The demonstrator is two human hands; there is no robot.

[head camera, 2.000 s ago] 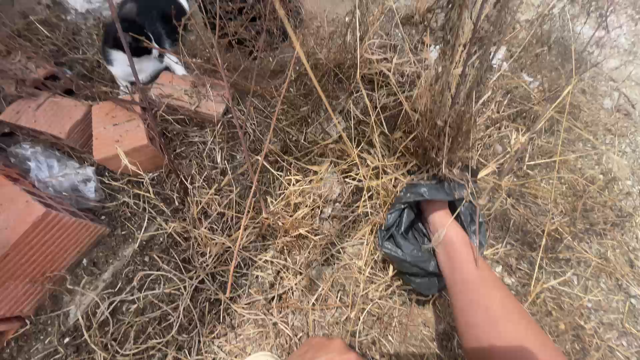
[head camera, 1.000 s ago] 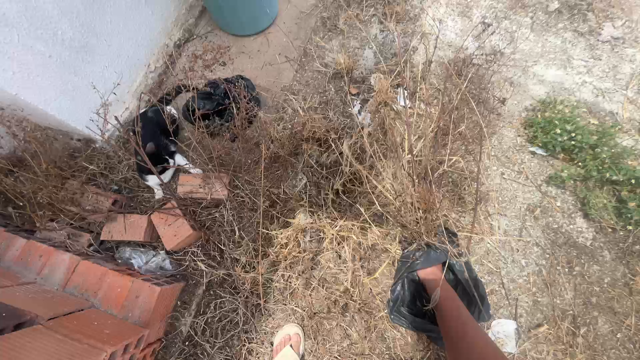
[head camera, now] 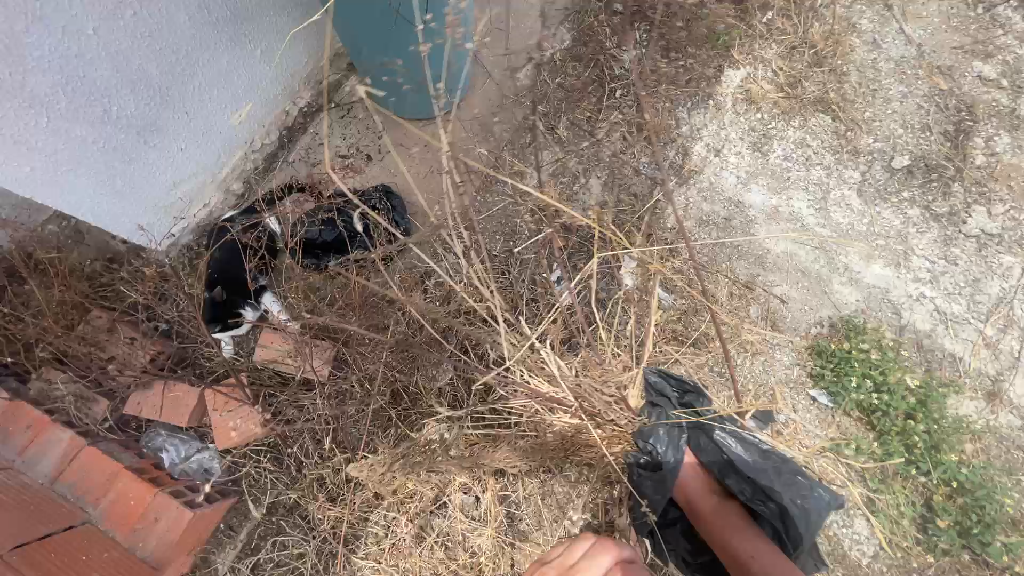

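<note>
A black plastic bag [head camera: 768, 472] covers my right hand; the forearm enters it at the lower right, so the fingers are hidden and their grip cannot be seen. Dry, straw-coloured weed stalks [head camera: 552, 376] fan up and left from beside the bag. My left hand [head camera: 588, 556] shows at the bottom edge, just left of the bag, with its knuckles up. Its fingertips are out of view, and I cannot tell whether it holds anything. Dry grass [head camera: 480, 496] covers the ground around both hands.
A black and white cat [head camera: 240, 272] stands by another black bag [head camera: 352, 224], near a white wall [head camera: 144, 104]. A blue-green container [head camera: 404, 56] stands at the top. Hollow red bricks [head camera: 104, 496] and crumpled clear plastic [head camera: 182, 454] lie left. A green plant [head camera: 912, 432] grows at right.
My left hand, out of view one second ago, shows at the bottom edge. The dry stalks beside the bag now lean up and left. The view has shifted.
</note>
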